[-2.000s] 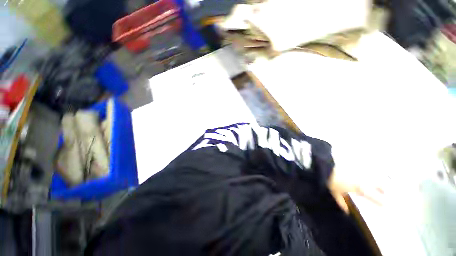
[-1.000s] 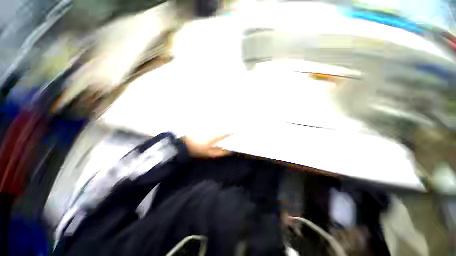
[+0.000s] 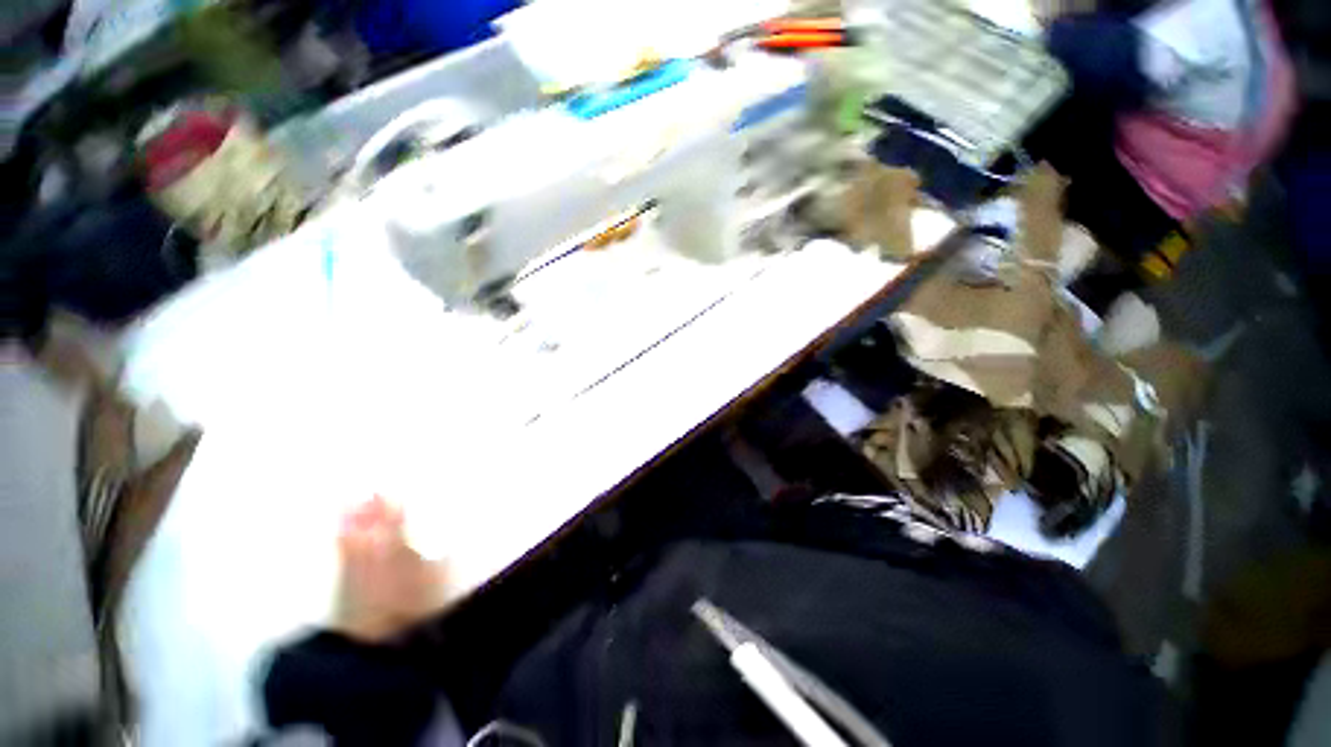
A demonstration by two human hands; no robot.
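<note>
My left hand [image 3: 387, 572] rests on the white sewing table [image 3: 350, 423] at its front edge, lower left. The hand is blurred and overexposed; I see nothing held in it, and its fingers cannot be told apart. The sewing machine [image 3: 562, 241] stands on the table's far side, its outline washed out by glare. Thread snips or scissors with a yellow-orange part [image 3: 616, 234] lie by the machine. My right hand is not in view; the dark clothing of my right side fills the lower right.
Brown and cream cut pieces [image 3: 985, 329] are heaped on a white board at the right, below the brown table edge. Orange and blue items stand behind the machine. A person's pink and white clothing [image 3: 1204, 110] shows at the top right. A pale cord hangs over my dark clothing.
The view has swung to the right and blurred. The machine and the heap of cut pieces have come into clear view. The blue crate has left the picture. My left hand still touches the table edge.
</note>
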